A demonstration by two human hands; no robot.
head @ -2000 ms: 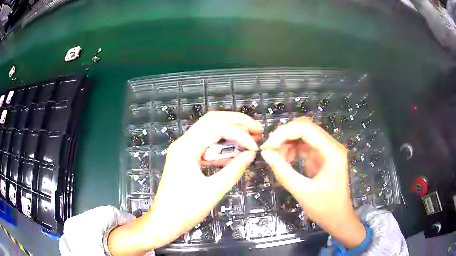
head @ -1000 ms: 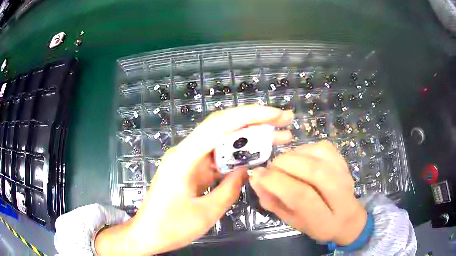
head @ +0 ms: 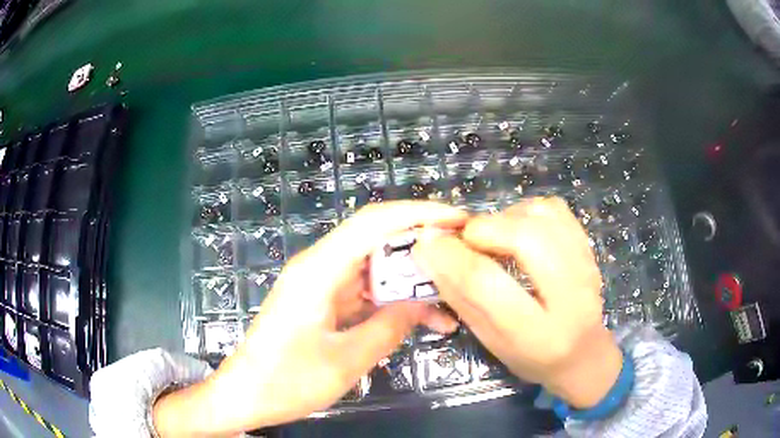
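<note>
A white housing (head: 398, 278) with dark openings is held above the clear tray (head: 248, 107), near the middle of the view. My left hand (head: 329, 316) grips it from the left side, with fingers behind and thumb below. My right hand (head: 526, 299) lies over the housing's right part, fingertips on its face. These fingertips hide part of the housing, and I cannot tell whether they hold a small part. The clear tray has many pockets with small dark and pale components.
A glossy black tray (head: 53, 227) is at the left. A loose white piece (head: 79, 78) and a small part (head: 114, 75) lie on the green mat beyond it. At the right is a black machine with a red button (head: 729, 291), a silvery button (head: 704, 226) and a small display (head: 747, 322).
The housing was first edge-on, then showed a face with a round dark opening, and is now turned again. My right fingers have moved from its lower edge up onto its face.
</note>
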